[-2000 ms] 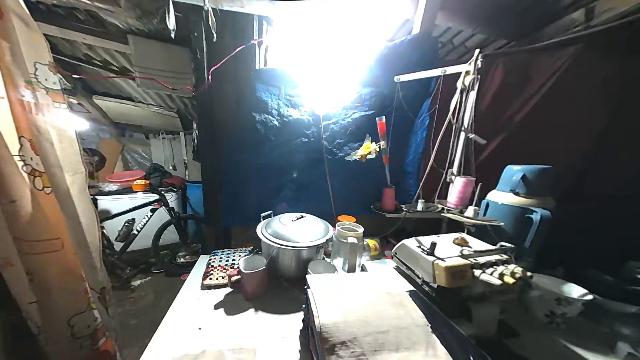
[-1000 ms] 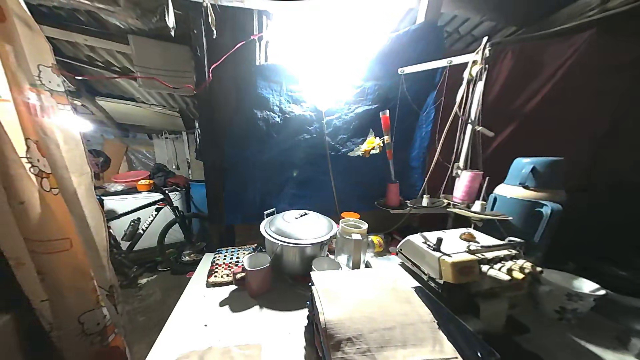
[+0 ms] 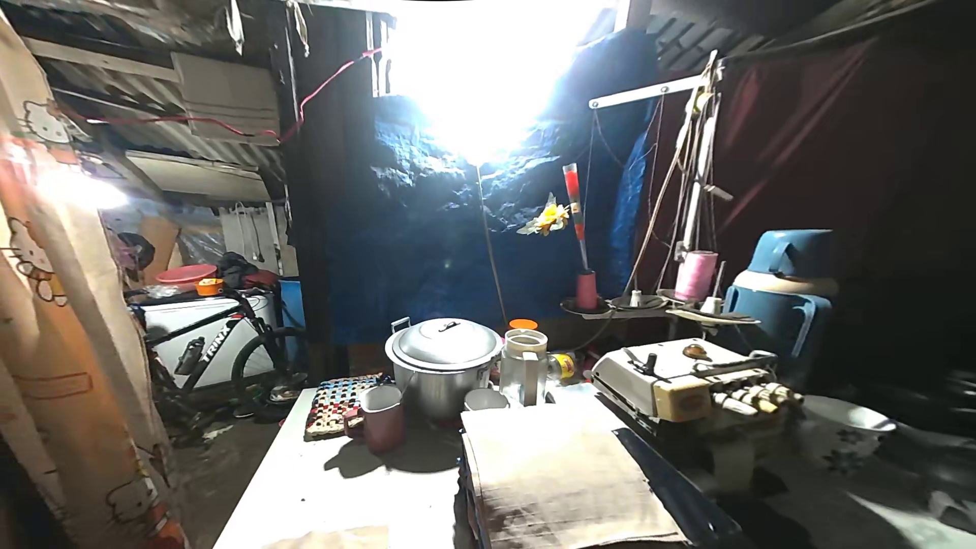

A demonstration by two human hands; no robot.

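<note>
Neither of my hands is in view. On the white table [image 3: 267,488] stands a lidded aluminium pot [image 3: 444,366], with a dark red mug [image 3: 383,419] in front of it to the left. A woven multicoloured mat [image 3: 335,404] lies beside the mug. To the pot's right are a clear pitcher [image 3: 524,374] and the rim of another cup [image 3: 485,399]. A stack of light cloth [image 3: 564,473] lies in front of them. On the right is an overlock sewing machine [image 3: 671,381], with a pink thread cone [image 3: 695,276] on the thread stand behind it.
A blue water jug [image 3: 785,305] stands behind the machine and a patterned bowl [image 3: 846,427] to its right. A bicycle [image 3: 221,343] leans at the far left, past a printed curtain [image 3: 69,343]. A blue tarp [image 3: 404,259] hangs behind the table under a bright lamp.
</note>
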